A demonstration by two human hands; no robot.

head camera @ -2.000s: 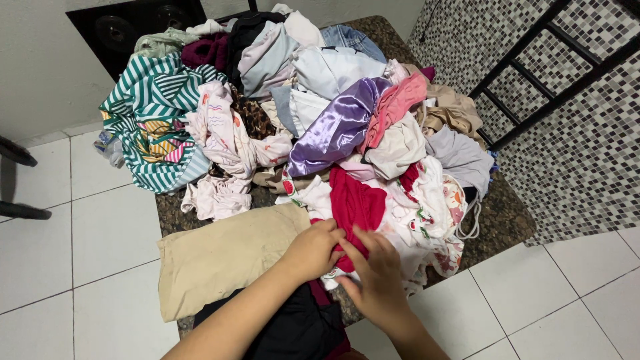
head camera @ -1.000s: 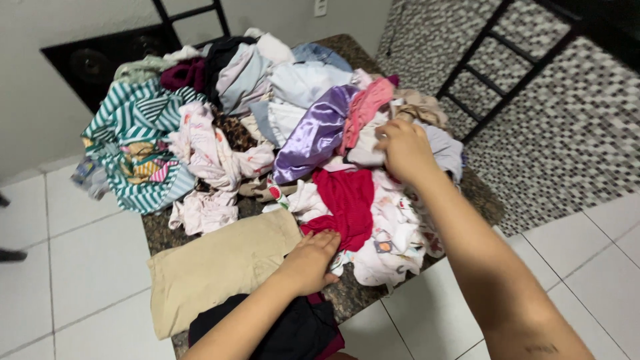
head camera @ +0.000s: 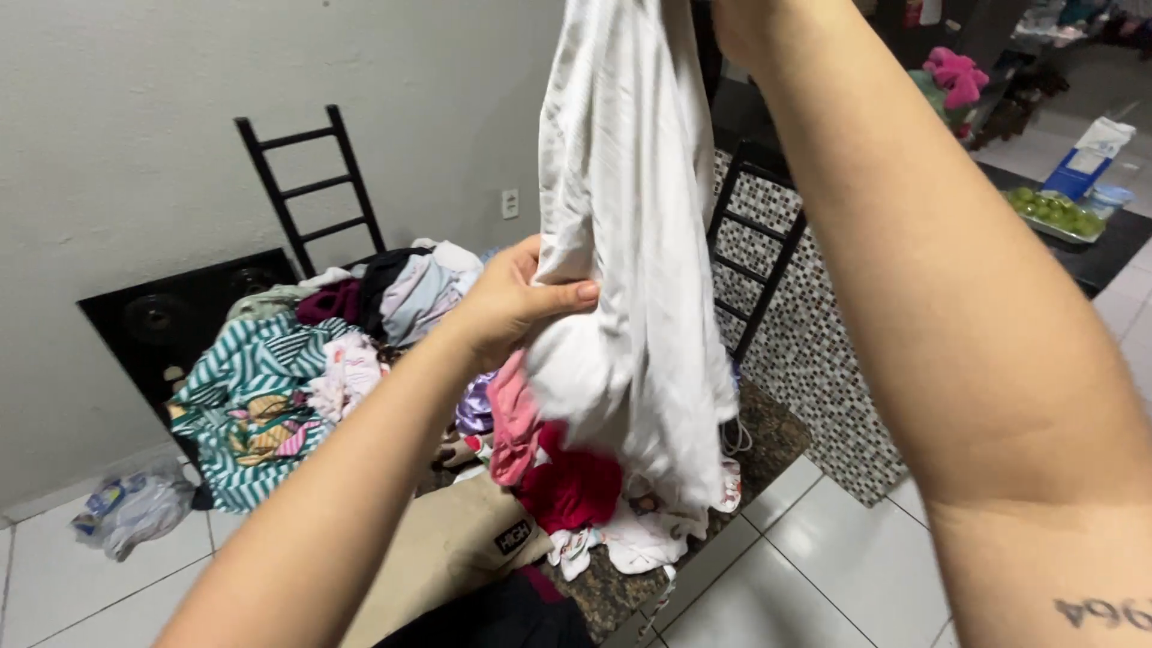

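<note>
A white cloth garment (head camera: 630, 270) hangs from my raised right hand (head camera: 742, 36), which is partly cut off at the top edge. My left hand (head camera: 517, 301) pinches the garment's left side between thumb and fingers. Below it on the granite table (head camera: 774, 432) lie a red cloth (head camera: 571, 486), a pink cloth (head camera: 513, 423) and a white printed garment (head camera: 643, 540). Folded beige fabric (head camera: 450, 540) and a black garment (head camera: 504, 607) are at the near side. A teal striped garment (head camera: 243, 405), a purple satin piece (head camera: 475, 405) and other clothes form a pile at left.
Black ladder-back chairs (head camera: 315, 184) (head camera: 756, 234) stand behind the table. A plastic bag (head camera: 144, 513) lies on the tiled floor at left. A counter at right holds a tray of green fruit (head camera: 1053, 216) and a blue-and-white package (head camera: 1089, 157).
My right hand has gone from the pile up high, and the white garment now hangs from it. My left hand has left the red cloth and grips the garment. The view has tilted up.
</note>
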